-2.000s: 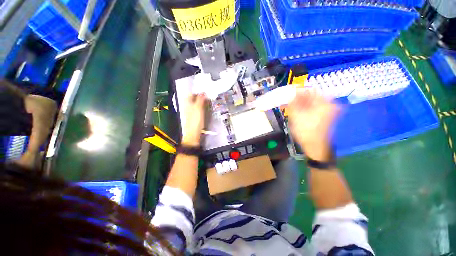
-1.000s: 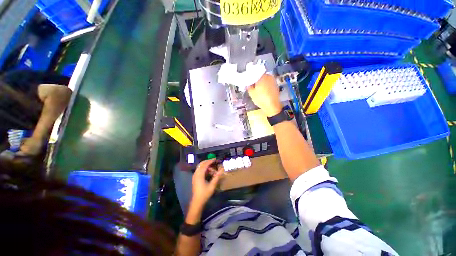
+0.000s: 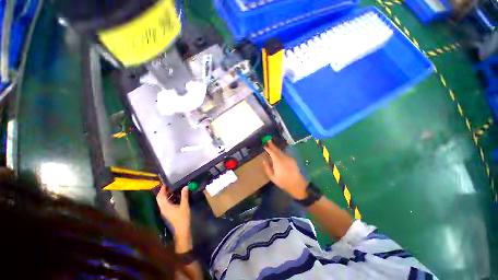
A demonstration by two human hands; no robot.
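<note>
My right hand (image 3: 285, 170) is at the right green start button (image 3: 266, 140), a finger touching or just over it, and holds nothing visible. My left hand (image 3: 175, 206) is at the panel's left end beside the left green button (image 3: 192, 186), fingers apart, nothing seen in it. The press head (image 3: 170, 70) stands over the bed with crumpled white wrap (image 3: 183, 98) around its lower end. The wrap partly hides the fixture (image 3: 210, 114). Several white housings (image 3: 221, 182) lie in a row on the cardboard ledge (image 3: 240, 191).
The machine bed (image 3: 164, 139) bears a thin white strip (image 3: 192, 148) and a pale yellow pad (image 3: 237, 124). Yellow-and-black light curtain bars stand left (image 3: 134, 181) and right (image 3: 273, 75). A blue tote (image 3: 349, 112) with white rows is at right. The red emergency stop (image 3: 230, 163) is mid-panel.
My right hand has moved from the fixture area back to the right green button. My left hand has moved from the housings on the ledge to the panel's left end. The view has shifted and tilted.
</note>
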